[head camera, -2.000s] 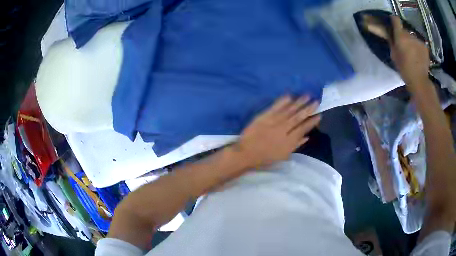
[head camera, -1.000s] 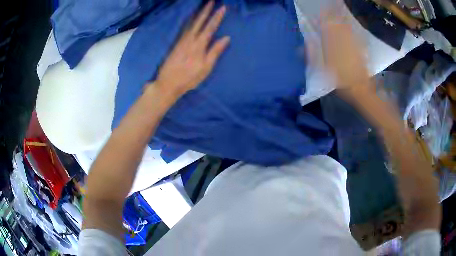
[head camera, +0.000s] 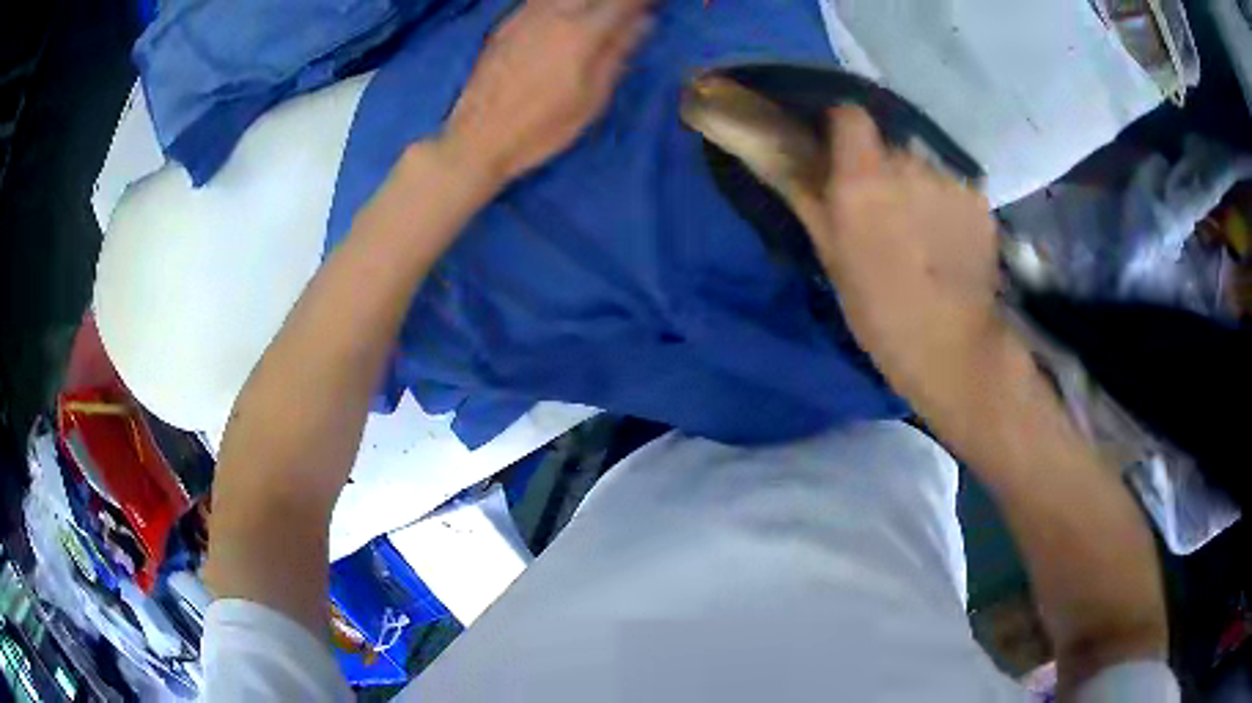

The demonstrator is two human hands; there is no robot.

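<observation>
The blue garment (head camera: 618, 275) lies over the cream padded form (head camera: 206, 261) and hangs down over the table's near edge to the wearer's waist. My left hand (head camera: 549, 89) lies on the garment's upper part; its fingertips are near the picture's top edge and I cannot see it gripping cloth. My right hand (head camera: 893, 234) is closed around the tan handle of the dark iron (head camera: 879, 117), which is over the garment's right part. Whether the soleplate touches the cloth is hidden.
More blue cloth (head camera: 261, 69) lies at the upper left. A metal wire rest (head camera: 1167, 48) stands at the upper right. Red (head camera: 124, 467) and blue (head camera: 391, 611) baskets are at the lower left. White plastic with scraps (head camera: 1167, 220) is at the right, with a black shape below it.
My right hand has taken the iron from the right end and brought it left over the garment. My left hand has moved from the garment's near edge up to its upper part.
</observation>
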